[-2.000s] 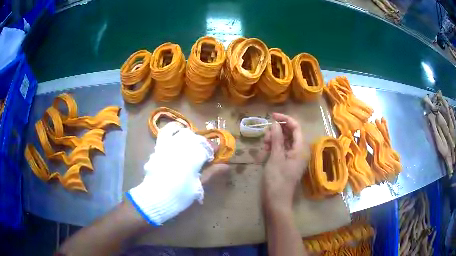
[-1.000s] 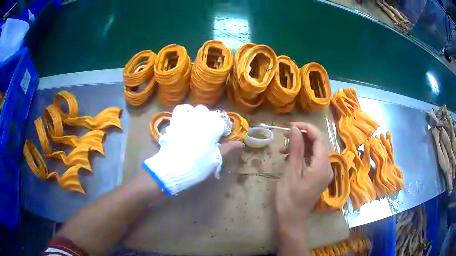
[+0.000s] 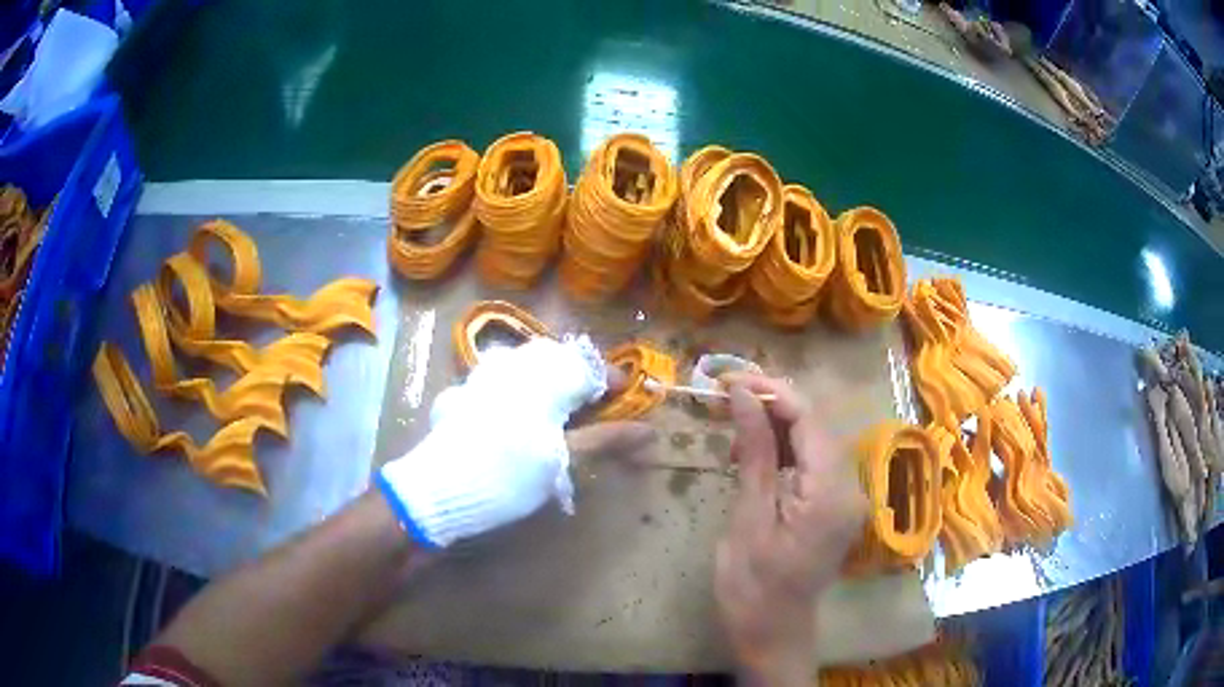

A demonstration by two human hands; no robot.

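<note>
My left hand (image 3: 503,436), in a white knit glove with a blue cuff edge, holds an orange strip (image 3: 634,380) bent in a loop over the board. My bare right hand (image 3: 779,497) holds a thin pale stick (image 3: 698,391); its tip is at the strip's right part. The small white glue cup (image 3: 725,368) sits just behind the stick, partly hidden by it and my fingers. A closed orange band (image 3: 490,326) lies beyond my left hand, partly covered by the glove.
Tall orange band stacks (image 3: 620,222) line the far edge of the tan board (image 3: 564,597). Looped strip bundles (image 3: 235,369) lie at left near a blue crate (image 3: 81,295). Another band pile (image 3: 902,497) and wavy bundles (image 3: 1027,470) are at right. A green belt (image 3: 443,81) runs behind.
The stick has moved left from above the cup to the orange strip, with my right hand. My left hand keeps its hold on the strip. The view has shifted slightly.
</note>
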